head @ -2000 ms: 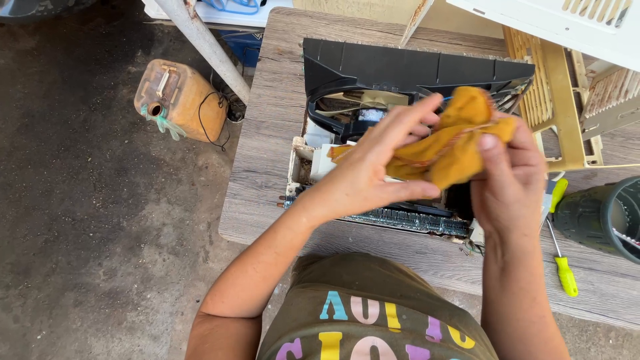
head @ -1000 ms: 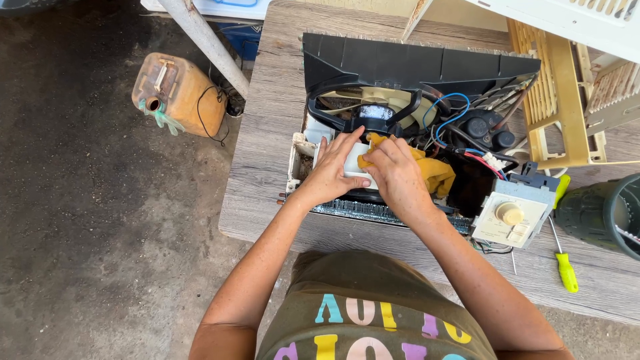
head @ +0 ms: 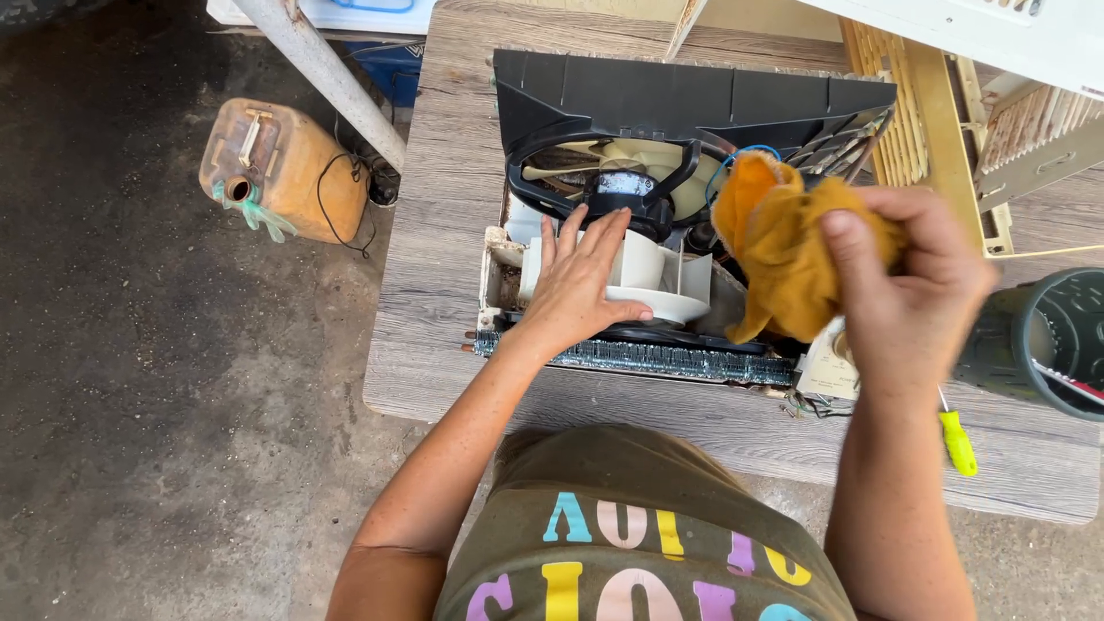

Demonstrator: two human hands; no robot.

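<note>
An opened window air conditioner lies on the table, with a black plastic fan shroud (head: 690,95), a fan motor (head: 623,191) and cream fan blades (head: 686,177). My left hand (head: 578,280) rests with spread fingers on the white plastic air duct (head: 660,302) in front of the motor. My right hand (head: 906,276) holds up a bunched mustard-yellow cloth (head: 780,259) over the unit's right part. Finned coil (head: 655,360) runs along the near edge. The cloth and hand partly hide the control panel (head: 828,366) and the wiring.
A green-handled screwdriver (head: 957,444) lies right of my right forearm, beside a dark green bucket (head: 1026,345). Yellowed grille frame (head: 944,164) and white casing (head: 1009,39) stand at the upper right. On the floor at left are an orange plastic jerrycan (head: 293,172) and a leaning metal pole (head: 323,78).
My right hand has lifted the cloth off the white duct and moved right, uncovering the duct and hiding the compressor area. My left hand stays on the duct, its fingers now more spread.
</note>
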